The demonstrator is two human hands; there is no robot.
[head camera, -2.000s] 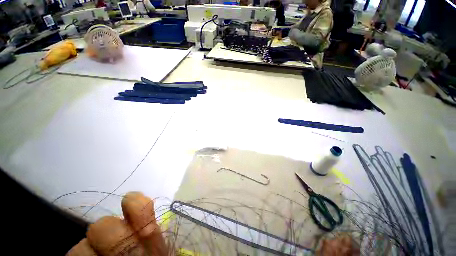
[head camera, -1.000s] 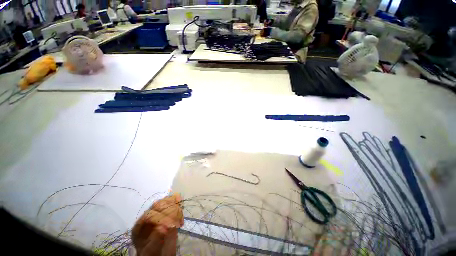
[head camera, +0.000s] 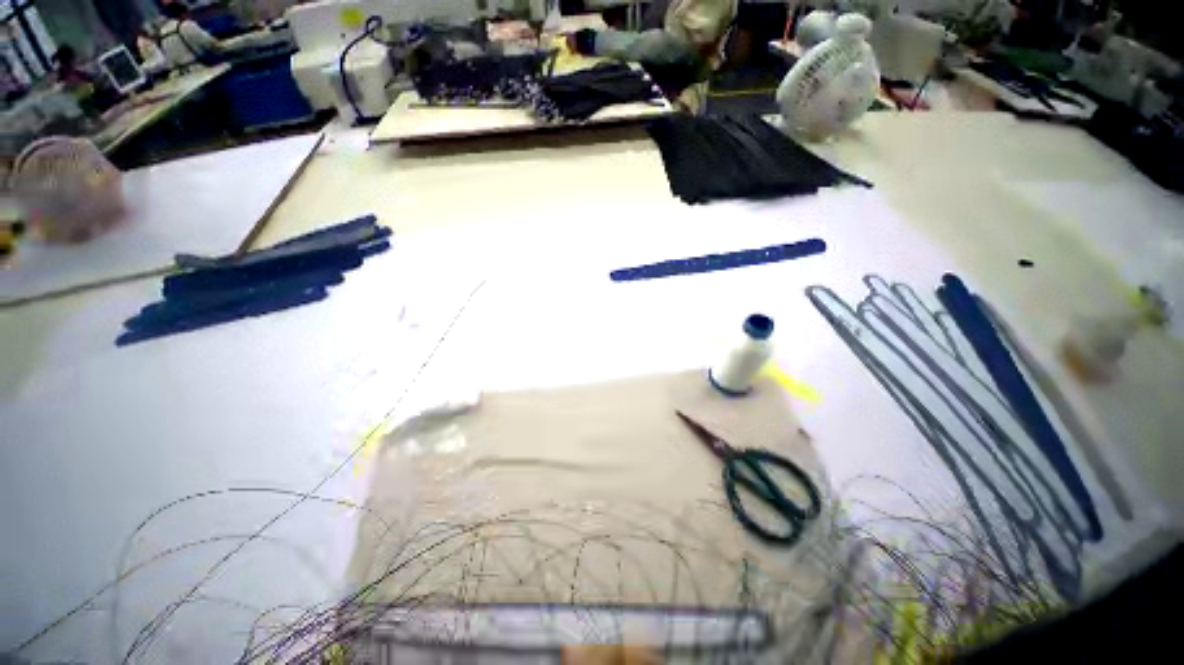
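A strap piece (head camera: 571,629), pale centre with grey-blue border, lies crosswise at the bottom edge, blurred. A small skin-coloured patch (head camera: 610,653) shows below it, cut off by the frame. It may be fingertips, but I cannot tell whose hand or its grip. No other part of my hands shows. Loose dark threads (head camera: 545,533) arc over the beige work mat (head camera: 558,455). Green-handled scissors (head camera: 766,492) lie on the mat's right side, blades toward the upper left. A white thread cone (head camera: 744,357) with a dark top stands at its upper right corner.
One navy strap (head camera: 718,260) lies beyond the mat. Navy straps (head camera: 260,279) are piled left. Outline strips (head camera: 935,390) and a navy strip (head camera: 1019,403) lie right. Black strips (head camera: 740,159), a fan (head camera: 831,81) and a person (head camera: 695,39) are farther back.
The view has turned right, shifting the table items left. The hand at the strap's left end is no longer visible. The strap now lies nearly level, lower down. The wire hook no longer shows.
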